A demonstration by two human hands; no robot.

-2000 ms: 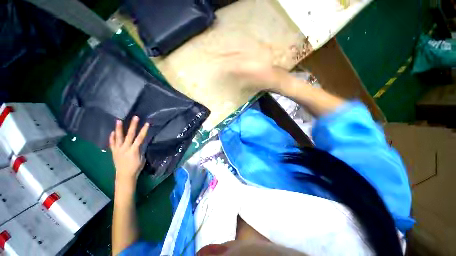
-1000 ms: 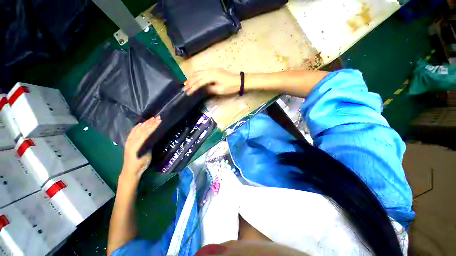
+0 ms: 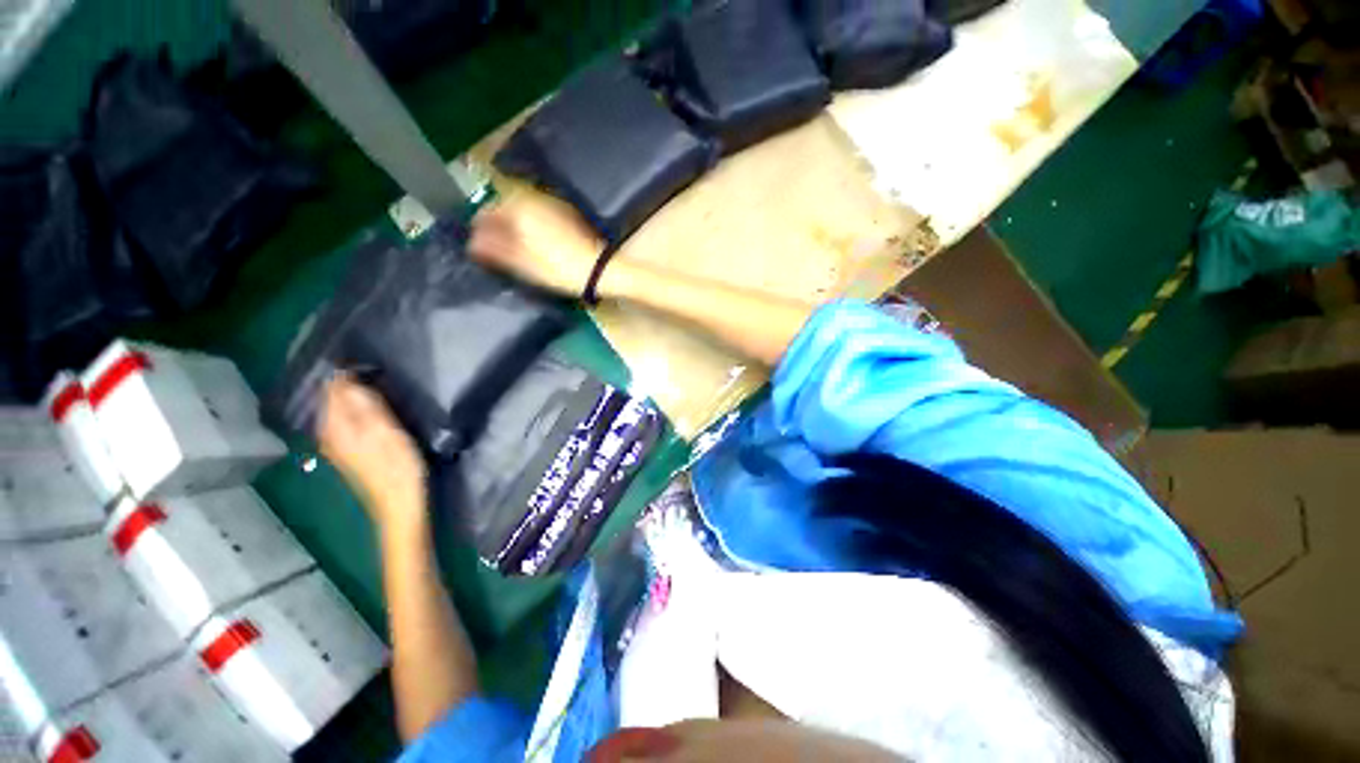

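A black poly mailer (image 3: 448, 331) with a box-like bulge lies on top of the mailer pile on the green bench. The pile's fanned mouth end (image 3: 574, 485) with white printing points toward me. My left hand (image 3: 366, 440) is on the mailer's left edge. My right hand (image 3: 522, 242) is at its far right edge, near the metal post. Both hands are blurred, and their fingertips are partly hidden against the black plastic. Packed parcels (image 3: 615, 149) stand in a row on the tan board (image 3: 731, 283).
White product boxes (image 3: 179, 418) with red bands are stacked at left. A grey metal post (image 3: 351, 105) rises beyond the mailer. More black parcels (image 3: 172, 194) lie across the bench. Brown cardboard (image 3: 1022, 328) is at right, with a green bag (image 3: 1275, 239) on the floor.
Both hands have moved from the near end to the far end of the top mailer. The pile's printed mouth end is uncovered. The view has shifted, showing more parcels in the row.
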